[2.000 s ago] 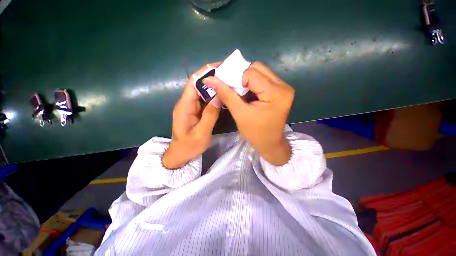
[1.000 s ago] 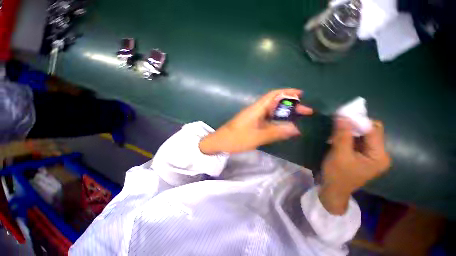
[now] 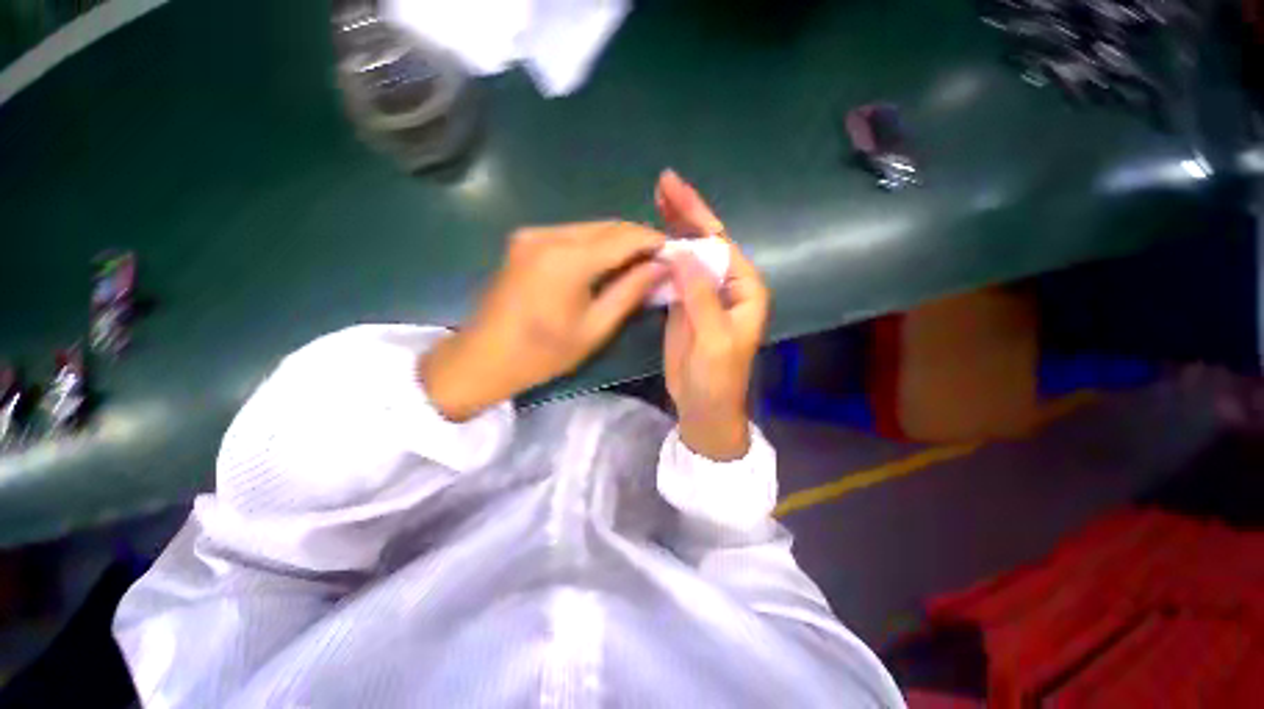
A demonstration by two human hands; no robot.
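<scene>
My left hand (image 3: 548,298) and my right hand (image 3: 718,321) meet above the bench's near edge. Both pinch a small folded white wipe (image 3: 697,259) between their fingers. No watch unit shows in either hand. Three clamped smartwatch units, one of them clear (image 3: 115,294), stand at the far left, blurred, with their metal loops toward me. Another clamped unit (image 3: 876,139) lies alone right of my hands.
A clear dispenser bottle (image 3: 416,118) stands on the green bench (image 3: 596,139) at the back, beside spare white wipes (image 3: 562,42). A dark, glittering pile of clamped units (image 3: 1088,49) is at the back right. Red trays (image 3: 1109,596) are on the floor at right.
The view has swung to the right. The lit watch unit has left my left hand, and a third unit now stands in the left group. My hands have come together on the wipe.
</scene>
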